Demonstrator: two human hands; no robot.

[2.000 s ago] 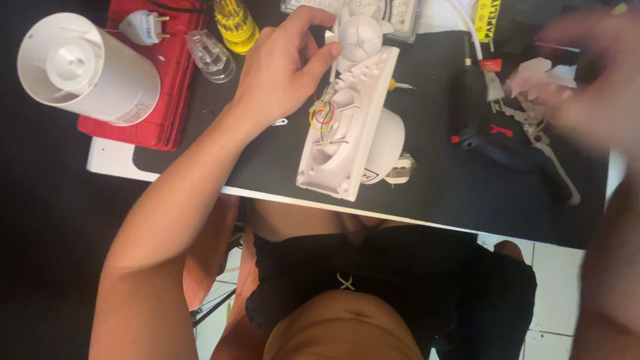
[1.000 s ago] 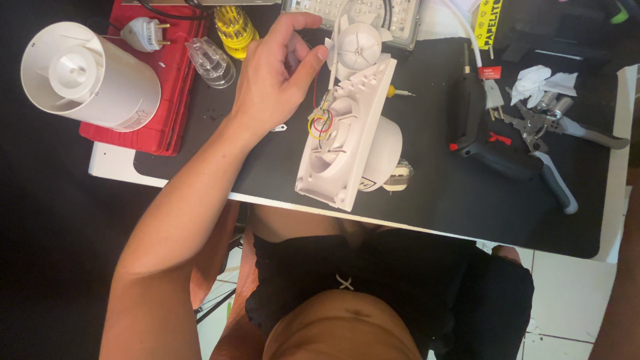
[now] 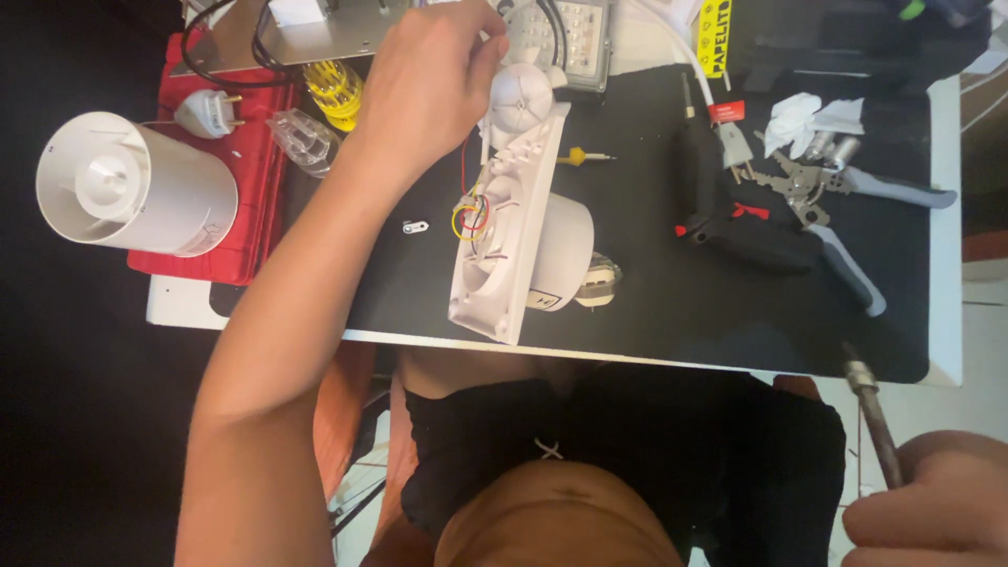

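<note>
A white plastic housing [image 3: 512, 236] with red, yellow and black wires stands on the black mat, a round white cup-like part [image 3: 563, 252] on its right side. Above its upper end sits a round white finned part [image 3: 521, 96]. My left hand [image 3: 441, 79] reaches over the mat beside that finned part, fingers bent near the top edge; whether they grip anything is hard to see. At the lower right, my right hand [image 3: 933, 500] is closed around a thin tool with a metal collar and pointed tip, apparently a soldering iron [image 3: 870, 402], its tip over the mat's front right corner.
A white cylinder [image 3: 173, 197] lies on a red case [image 3: 260, 220] at left, near a plug [image 3: 206, 114] and a yellow bit holder [image 3: 335, 94]. Wire strippers [image 3: 807, 185], a black folding-shaped tool [image 3: 701, 189], crumpled paper [image 3: 795, 122] and an LED floodlight [image 3: 579, 47] lie right and behind.
My right hand, blurred over the wire strippers two seconds ago and out of view one second ago, is now at the lower right with the thin tool. My left hand has moved slightly toward the back.
</note>
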